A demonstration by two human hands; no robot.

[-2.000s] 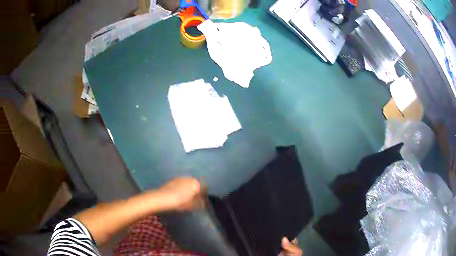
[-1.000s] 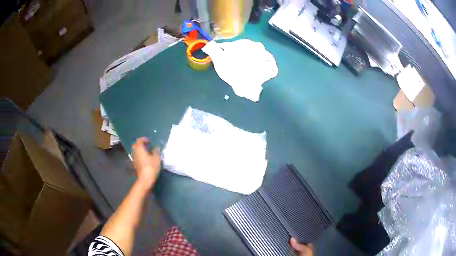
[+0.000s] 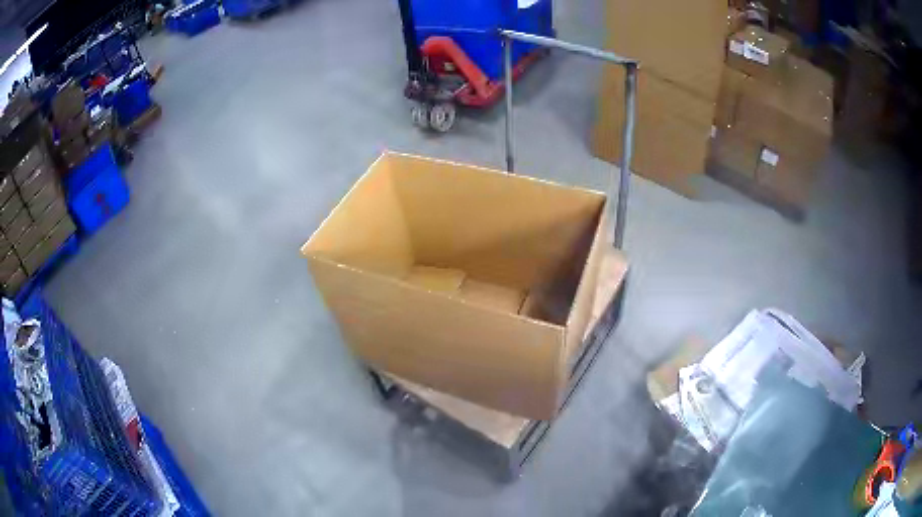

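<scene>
No hand is in the picture. A large open brown carton (image 3: 445,328) stands nearest in front of me, in the middle of the view. Only its bottom flaps show inside it. It sits on a platform trolley (image 3: 460,411) with a grey tube handle (image 3: 629,151) at the back right. The finned black part and the bubble bag from the bench are out of view.
The green bench (image 3: 784,454) corner is at the lower right, with the tape dispenser (image 3: 883,475) and printed waste papers (image 3: 753,353). A red pallet truck (image 3: 460,73) holds blue crates (image 3: 460,25) at the back. Cartons (image 3: 773,121) stand back right. Blue crates (image 3: 71,444) are at left.
The view has swung left from the bench to the carton and floor. Both hands, the finned part and the bubble bag have left the picture.
</scene>
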